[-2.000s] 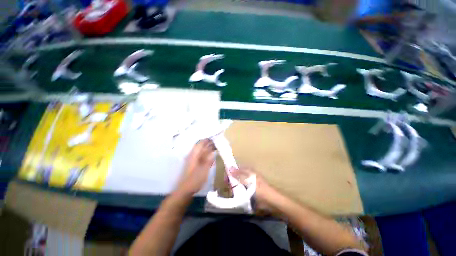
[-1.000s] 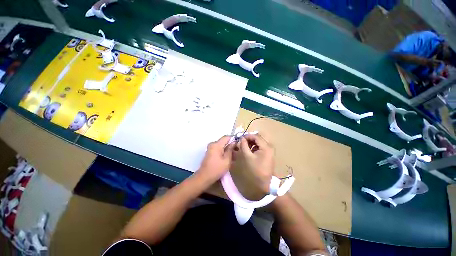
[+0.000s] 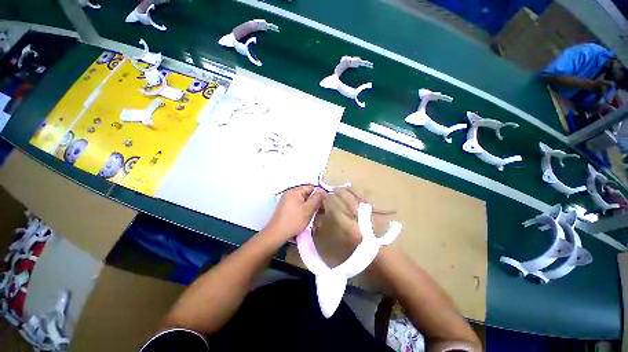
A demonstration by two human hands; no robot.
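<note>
A white headband [image 3: 332, 276] with a pink inner face and a pointed ear bump hangs from my hands, its ear towards my body. My left hand [image 3: 297, 206] pinches its upper end from the left. My right hand [image 3: 340, 216] is closed around the same end from the right, inside the arch. A small white curved bracket [image 3: 332, 184] sticks up beyond the fingertips. A thin dark wire [image 3: 292, 188] loops left of the fingers, and a thin lead lies to the right. The fingertips hide the exact joint.
Brown cardboard mat [image 3: 441, 240] lies under the hands; a white sheet [image 3: 227, 165] with small parts and a yellow sheet [image 3: 100, 148] with brackets lie left. The conveyor [image 3: 385, 75] beyond carries headbands. Nested headbands [image 3: 551, 251] sit right. A person [image 3: 578, 69] is at upper right.
The headband has turned, its forked end now facing up beside my right wrist. The dark wire has moved from above the hands to their left. Belt headbands have shifted slightly right.
</note>
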